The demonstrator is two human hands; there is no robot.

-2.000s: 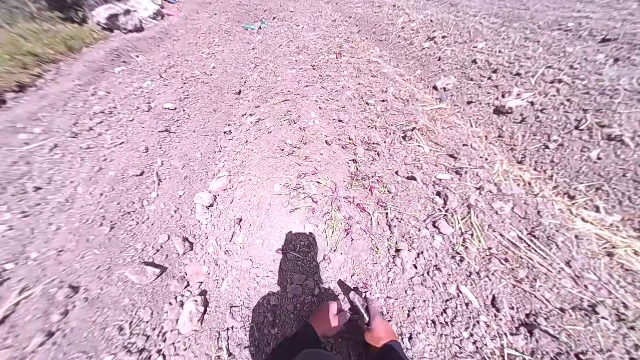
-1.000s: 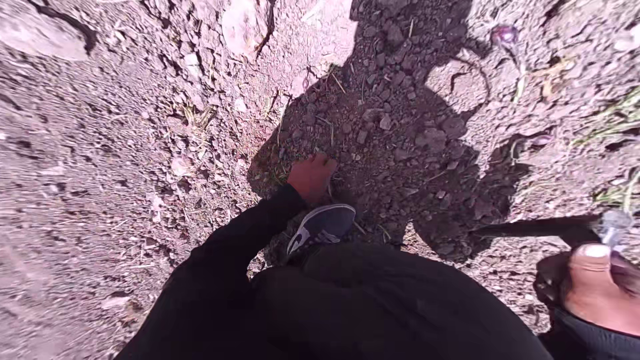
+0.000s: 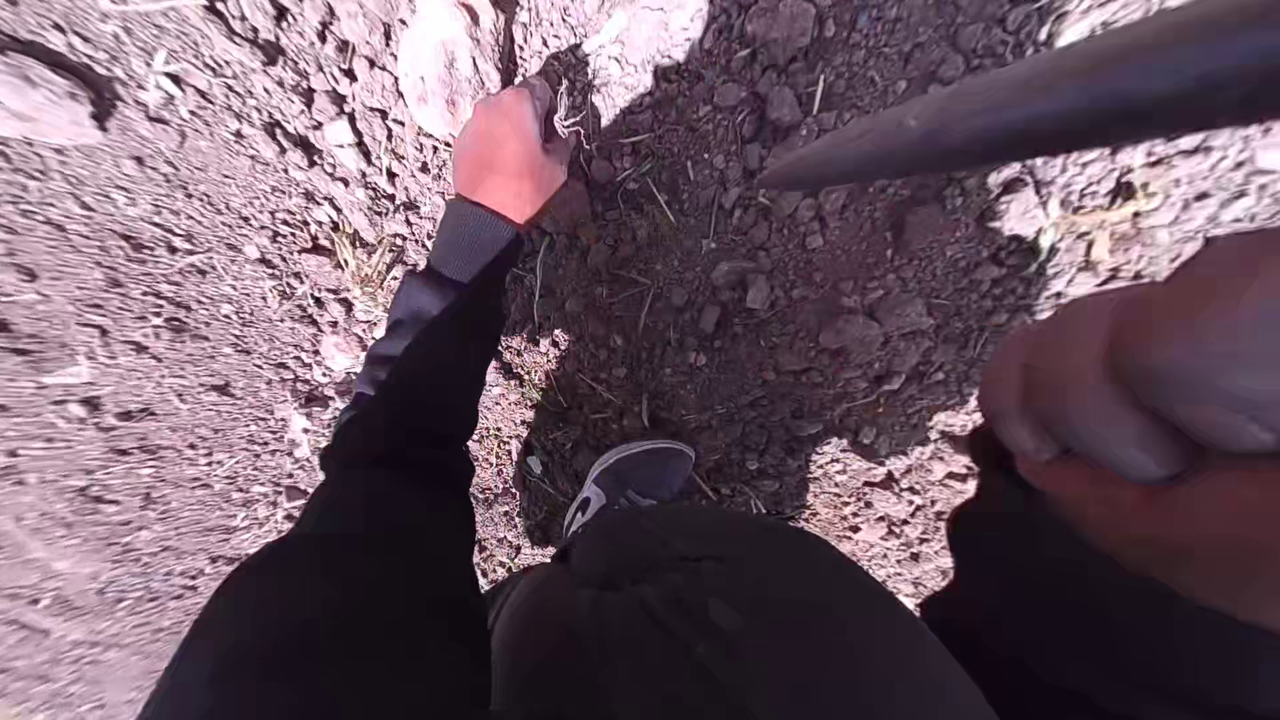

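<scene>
My left hand [image 3: 510, 155] is at the upper left of centre, low against the soil, its fingers closed around a small dark, soil-coloured thing with thin pale roots [image 3: 568, 118]. Whether that is a bulb or a clod cannot be told. Large and close at the right edge, my right hand [image 3: 1140, 380] is curled into a fist. Above it a dark, pointed metal tool [image 3: 1000, 115] slants in from the upper right corner, its tip toward the middle; where the fist meets it lies outside the view.
Dry, cloddy soil [image 3: 740, 290] with bits of straw lies all around, partly in shadow. Pale stones [image 3: 435, 65] sit beside my left hand, and another stone [image 3: 45, 100] is at the far left. A dark shoe [image 3: 640, 475] stands on the ground below centre.
My left hand has moved away from the shoe, up toward the pale stone, and now grips something with roots. My right hand and the tool have come much closer to the camera.
</scene>
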